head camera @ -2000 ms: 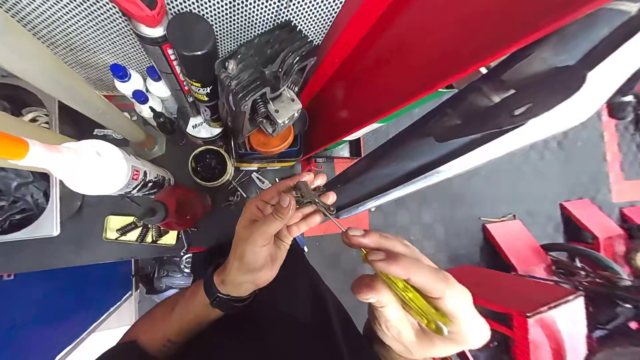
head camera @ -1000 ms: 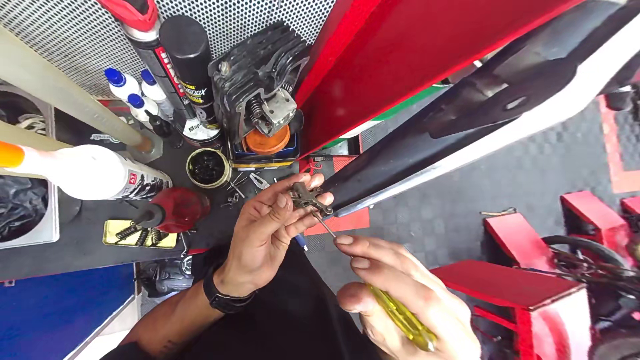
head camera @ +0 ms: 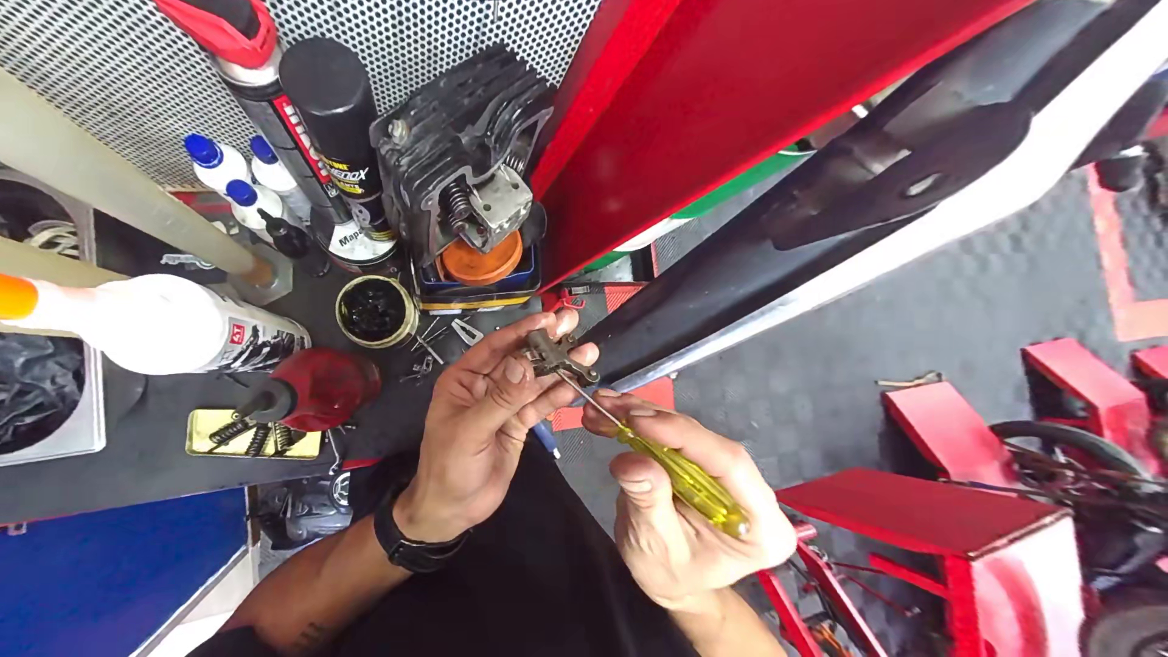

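Note:
My left hand, with a black watch band on the wrist, pinches a small dark metal part between thumb and fingers. My right hand holds a screwdriver by its transparent yellow handle. The thin shaft slants up and left to the part; its tip meets or lies just over the part's lower side, and the exact contact cannot be told. Just left of my left hand, an open tub of dark grease and some small loose metal pieces are on the dark bench.
A finned engine cylinder head stands behind the tub, beside spray cans. To the left are a white bottle, a red oil can and a yellow tray of springs. A red panel rises at right; red stands are on the floor.
The screwdriver in my right hand has changed its angle slightly, and its handle shows more between the fingers than one second ago. My left hand keeps hold of the metal part.

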